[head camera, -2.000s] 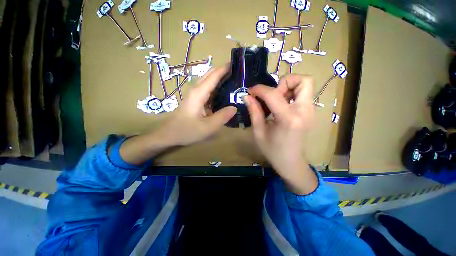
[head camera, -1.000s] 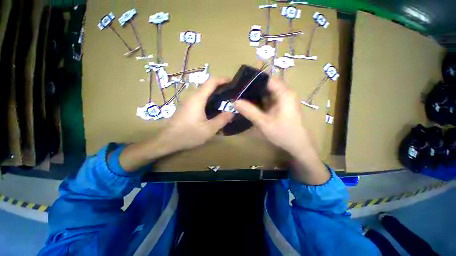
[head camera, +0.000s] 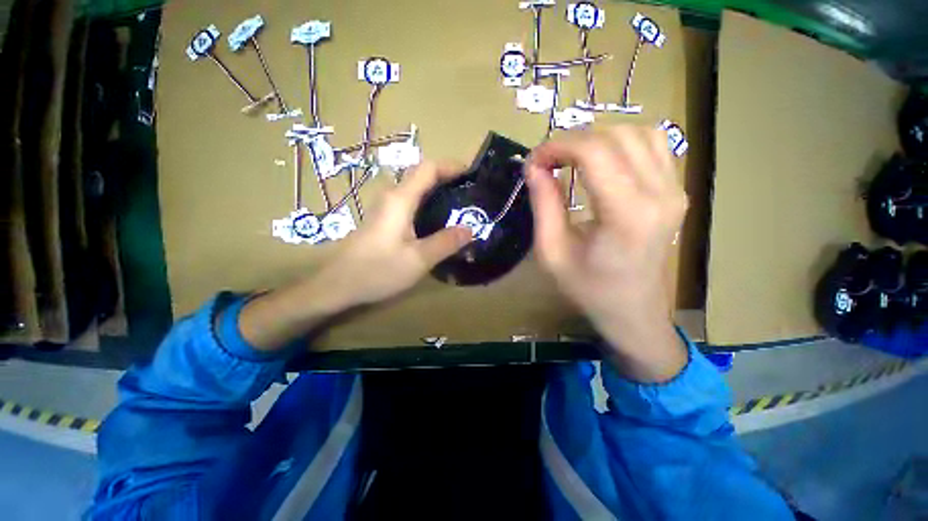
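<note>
A round black housing (head camera: 476, 259) with a short rectangular neck is tilted over the cardboard, its neck pointing up and slightly right. A white LED board (head camera: 471, 221) sits at its centre. My left hand (head camera: 392, 229) grips the housing's left side, with the thumb on the board. My right hand (head camera: 611, 219) pinches the far end of the lead wires (head camera: 513, 200) beside the neck. The wires run from the board up to these fingertips. The wire end is mostly hidden by my fingers.
Several wired LED boards lie on the cardboard sheet (head camera: 234, 275) at the upper left and upper right. Another cardboard sheet (head camera: 778, 193) is at the right, with black housings (head camera: 901, 204) beyond. Cardboard layers (head camera: 61, 183) stand at the left. Small white scraps lie near the front edge.
The housing has turned so its neck points up and right. My right hand has moved from the board to the wire's far end. My left hand still holds the housing.
</note>
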